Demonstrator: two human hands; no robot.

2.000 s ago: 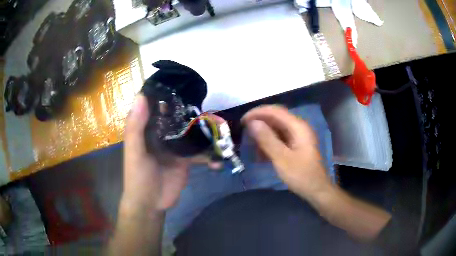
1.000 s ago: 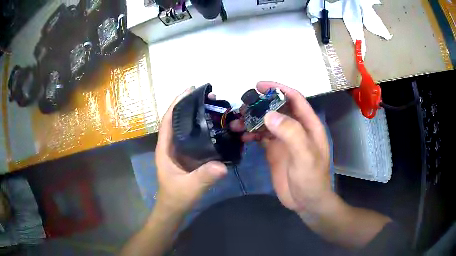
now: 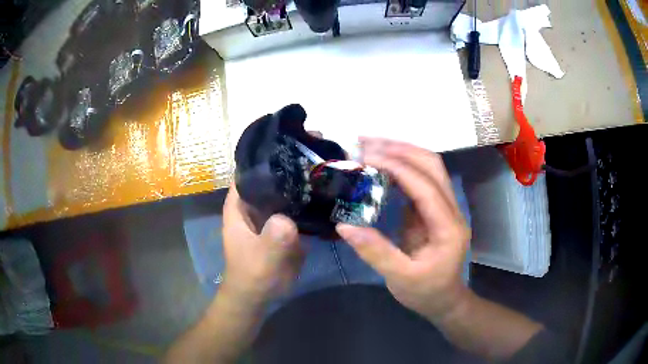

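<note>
The black housing (image 3: 266,167) is held over my lap, in front of the white sheet, tilted with its open side to the right. My left hand (image 3: 259,249) grips its lower left side. My right hand (image 3: 419,234) holds the circuit board (image 3: 362,202) by its edges at the housing's right rim, with thumb below and fingers above. Silvery parts show on the board. Thin lead wires (image 3: 334,165), white and red, run between board and housing. The inside of the housing is dark and partly hidden.
Several black assemblies (image 3: 122,75) cluster at the upper left. A long white box (image 3: 355,25) stands at the back. A small black screwdriver or pen (image 3: 474,55), white scraps (image 3: 513,43) and a red tool (image 3: 524,146) lie right. A white ridged stack (image 3: 515,227) sits below the bench.
My right hand first took hold of the circuit board, then turned it and brought it closer to the housing. The housing's open side has tilted more into view since one second ago.
</note>
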